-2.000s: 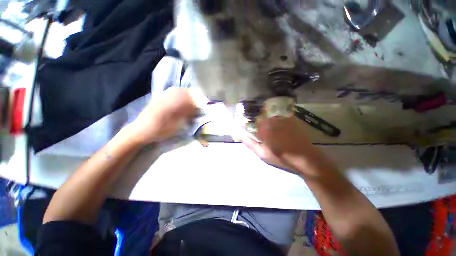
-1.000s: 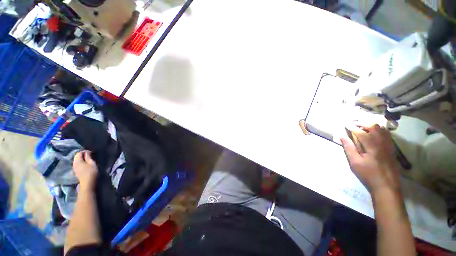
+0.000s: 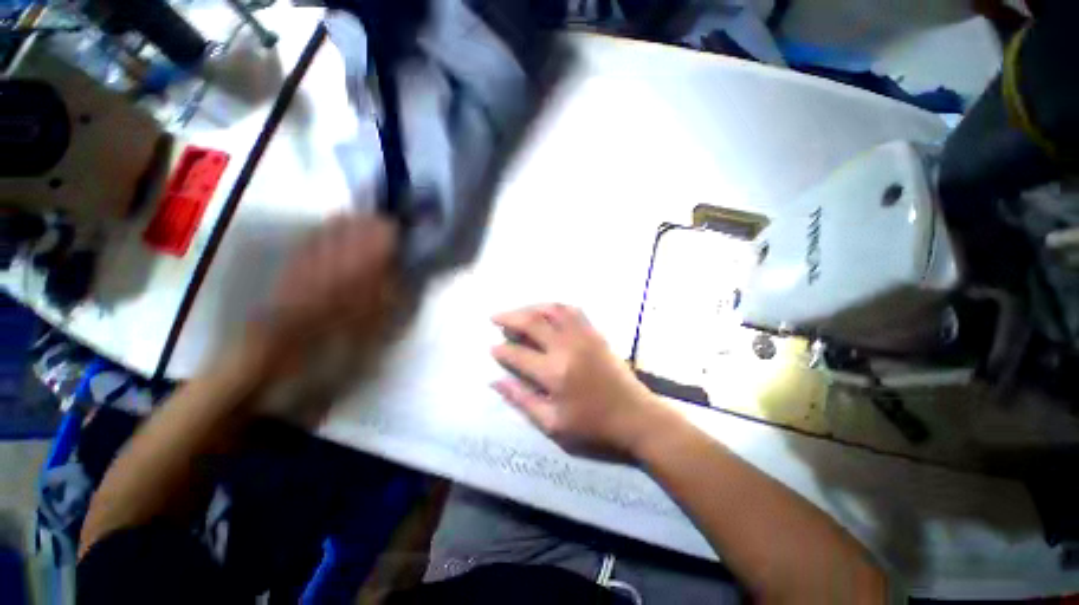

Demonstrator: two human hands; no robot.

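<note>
My left hand (image 3: pixel 337 284) is blurred and is at the lower end of a grey and black garment piece (image 3: pixel 456 118), also blurred, on the left part of the white table. The fingers look closed on the cloth. My right hand (image 3: pixel 568 372) is over the table left of the machine bed, fingers apart and slightly curled, with nothing in it. The machine head (image 3: pixel 846 242), marked "TYPICAL", is at the right. The machine bed (image 3: pixel 781 381) is brightly lit, with no cloth at the needle area.
A red plastic tray (image 3: pixel 186 201) and part of another machine (image 3: pixel 89 142) are at the upper left. A blue crate (image 3: pixel 65 431) with cloth is below the table's left edge. A printed ruler scale (image 3: pixel 556 473) runs along the front edge.
My left hand has moved up from the blue crate onto the table with the grey and black cloth. My right hand has moved left, away from the needle area. The view has shifted.
</note>
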